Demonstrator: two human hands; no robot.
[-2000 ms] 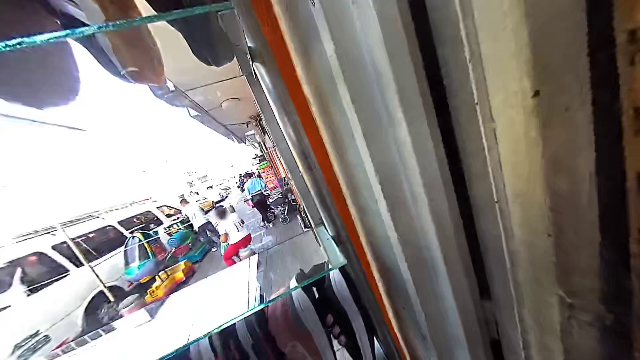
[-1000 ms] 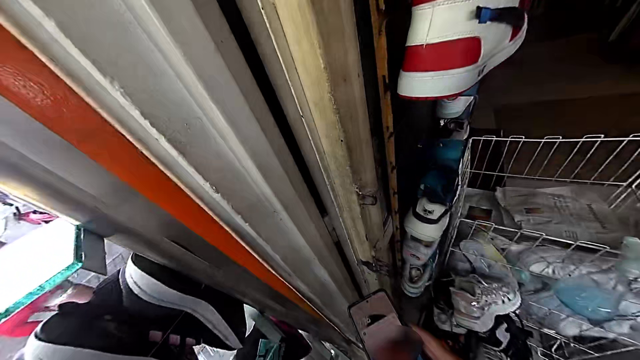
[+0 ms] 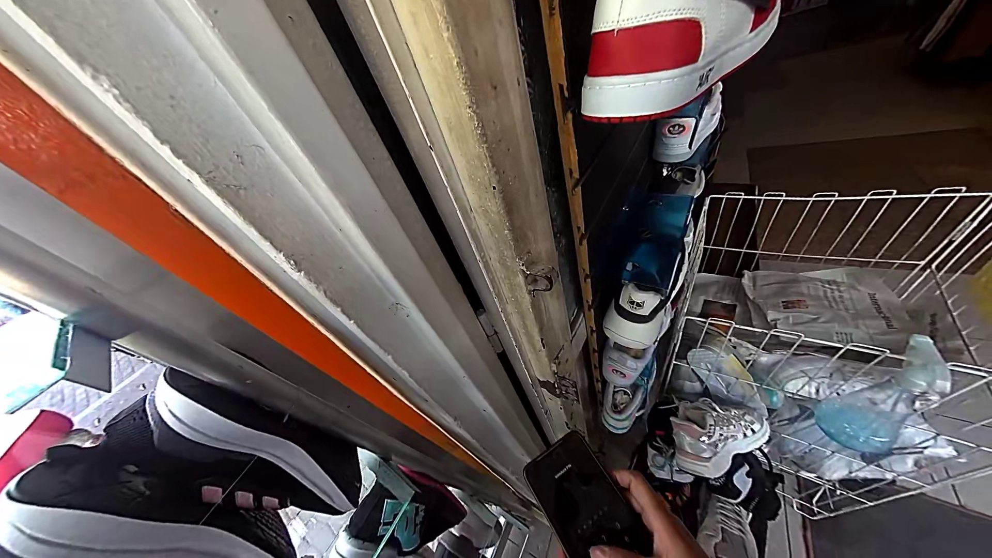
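At the bottom centre my right hand [image 3: 659,519] holds a black smartphone [image 3: 587,496] by its right edge. The phone is tilted and its screen is mostly dark. Only part of the hand is in view, and my left hand is out of view. Black shoes with white soles [image 3: 240,442] lie at the lower left. Right of the phone sit a white sneaker [image 3: 717,438] and several other shoes. A red and white sneaker [image 3: 674,62] is at the top, above a column of shoes [image 3: 639,314].
Ribbed metal shutter panels [image 3: 310,194] with an orange strip [image 3: 217,287] slant across the left, beside a worn post [image 3: 496,170]. At right, a white wire basket [image 3: 837,198] holds newspaper [image 3: 829,302], plastic wrapping and a translucent blue bottle [image 3: 864,418].
The view has swung from the street to the shutter, shoes and wire basket. The phone in my right hand shows a dark screen now; a second ago it looked lighter.
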